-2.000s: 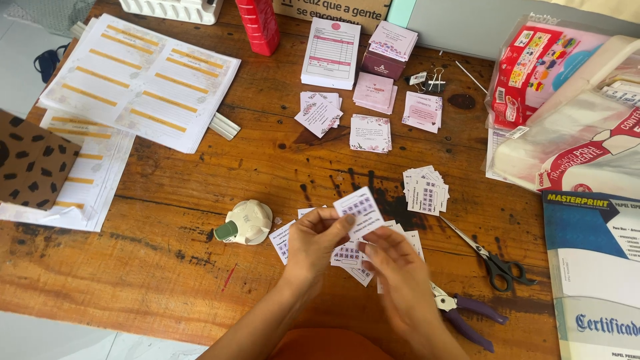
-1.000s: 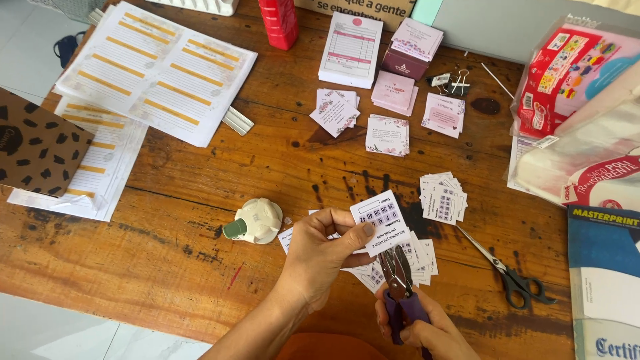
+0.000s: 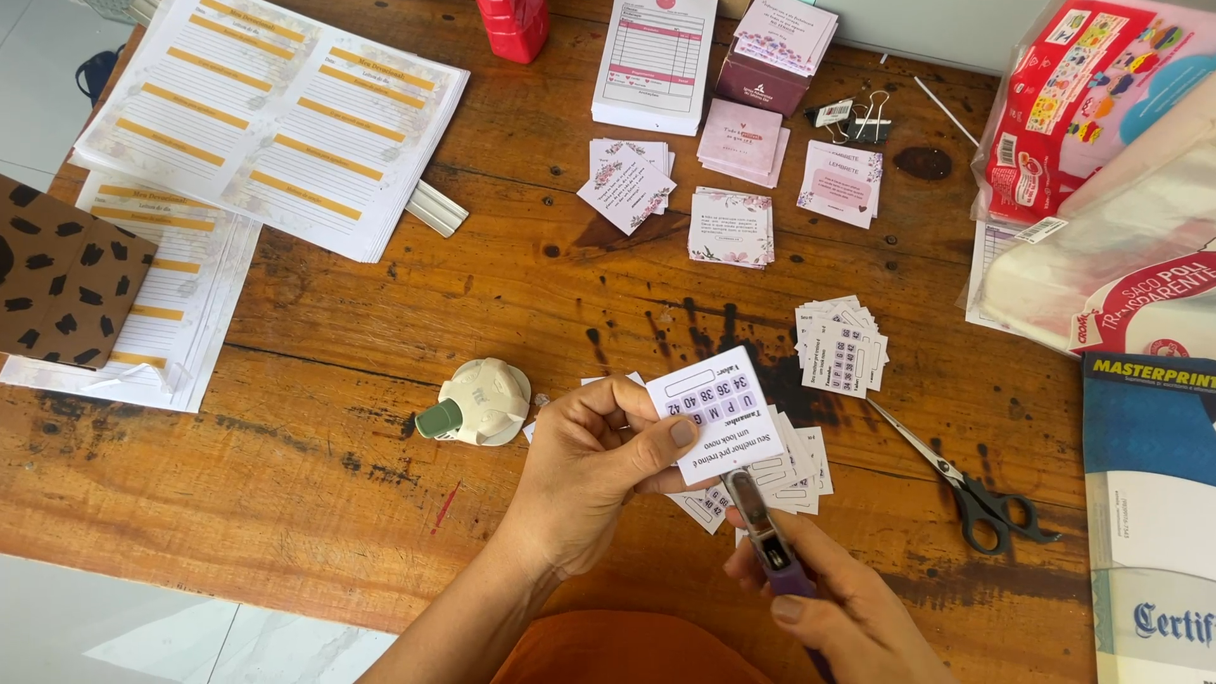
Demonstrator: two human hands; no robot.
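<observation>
Between thumb and fingers, my left hand holds a white printed card with small purple squares. My right hand grips a purple-handled hand punch, whose jaws meet the card's lower edge. Under my hands lie loose cards of the same print, partly hidden. A small pile of such cards sits farther right. Black-handled scissors lie beside it, blades pointing up and left. A cream corner punch with a green lever rests left of my left hand.
Printed sheets and a spotted brown box occupy the left. Small card stacks, a maroon box and binder clips stand at the back. Plastic packages and a blue paper pack line the right.
My right hand took hold of the purple punch after the first frame. Since the second frame, its jaws have come up to the card's edge.
</observation>
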